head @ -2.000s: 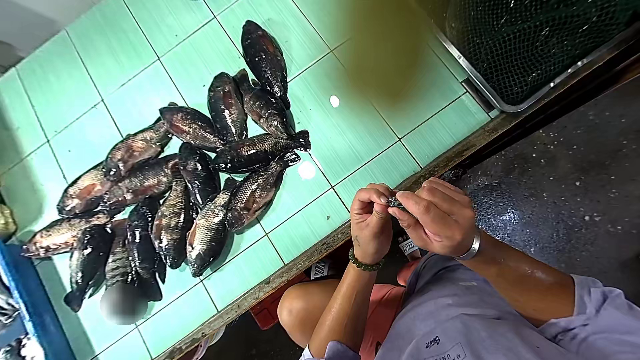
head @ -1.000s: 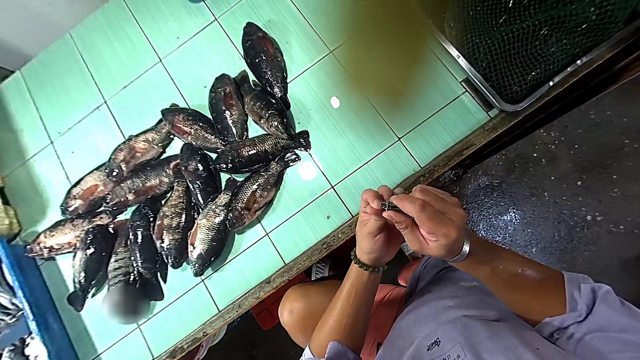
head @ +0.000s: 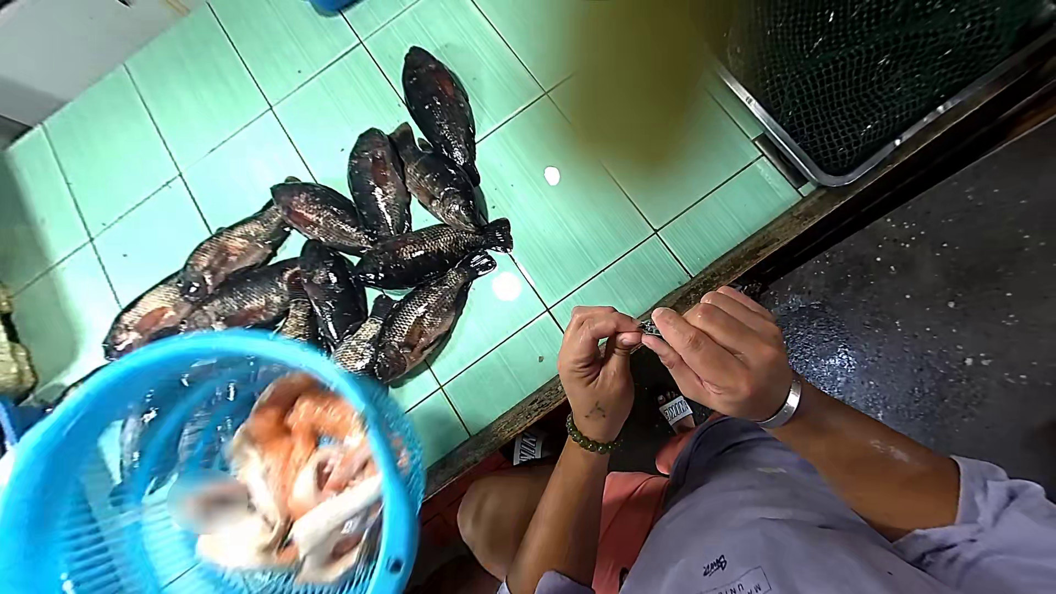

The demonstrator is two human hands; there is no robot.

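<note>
My left hand [head: 601, 351] and my right hand [head: 726, 355] meet above the front edge of the tiled counter, near my lap. Their fingertips pinch a small dark object [head: 650, 328] between them, too small and covered to name. A beaded bracelet [head: 592, 437] is on the left wrist, a metal bangle [head: 785, 403] on the right. To the left of my hands, several dark scaly whole fish [head: 425, 256] lie in a loose pile on the pale green tiles, apart from both hands.
A blue plastic basket [head: 394, 495] holding pale and orange fish pieces [head: 305, 454] covers the lower left. A metal-rimmed tray [head: 825, 177] with dark green netting [head: 850, 82] stands at the upper right. A blurred olive patch hides part of the tiles [head: 544, 223]. Wet dark floor [head: 924, 330] lies beyond the counter's edge.
The blue basket with fish pieces has come into view at the lower left, over part of the fish pile. My hands stay together on the small object.
</note>
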